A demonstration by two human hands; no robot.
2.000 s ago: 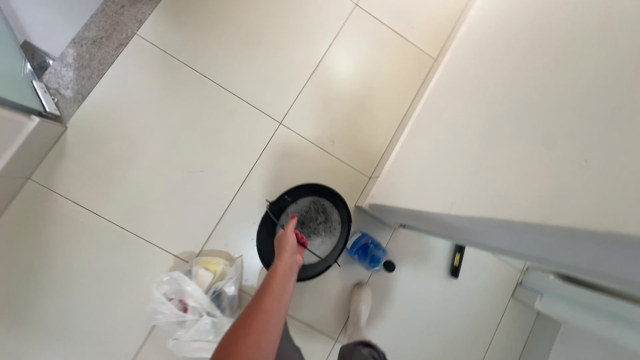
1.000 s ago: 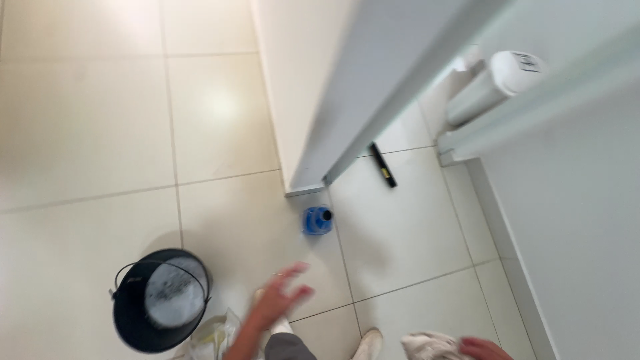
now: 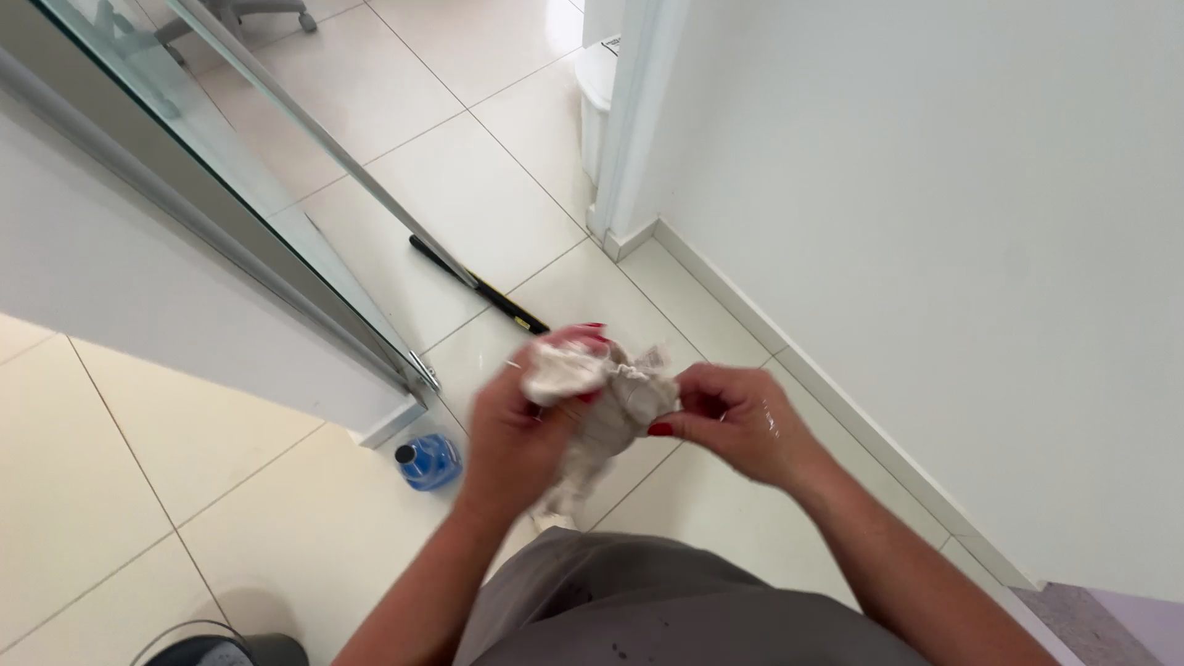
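A crumpled off-white cloth (image 3: pixel 606 425) is held up between my two hands over the tiled floor. My left hand (image 3: pixel 527 425) grips its left part, fingers and thumb closed on the fabric. On the other side, my right hand (image 3: pixel 731 416) pinches the cloth's edge between thumb and fingers. Both hands look wet and are slightly blurred. A blue plastic bottle with a black cap (image 3: pixel 428 462) stands on the floor left of my left hand. At the bottom left, partly cut off, is a black bucket (image 3: pixel 268 650) with a wire handle.
A long black-and-yellow tool (image 3: pixel 504 305) lies on the floor beyond my hands. To the left are a glass door (image 3: pixel 277 199) and a wall end (image 3: pixel 370 430). A white wall (image 3: pixel 925 231) runs along the right. Farther back are a white bin (image 3: pixel 597 102) and a wheeled chair base (image 3: pixel 231 14).
My left hand, empty and spread one second ago, now grips the cloth along with my right. Two seconds ago a hand was over the bucket. The view has swung to the right.
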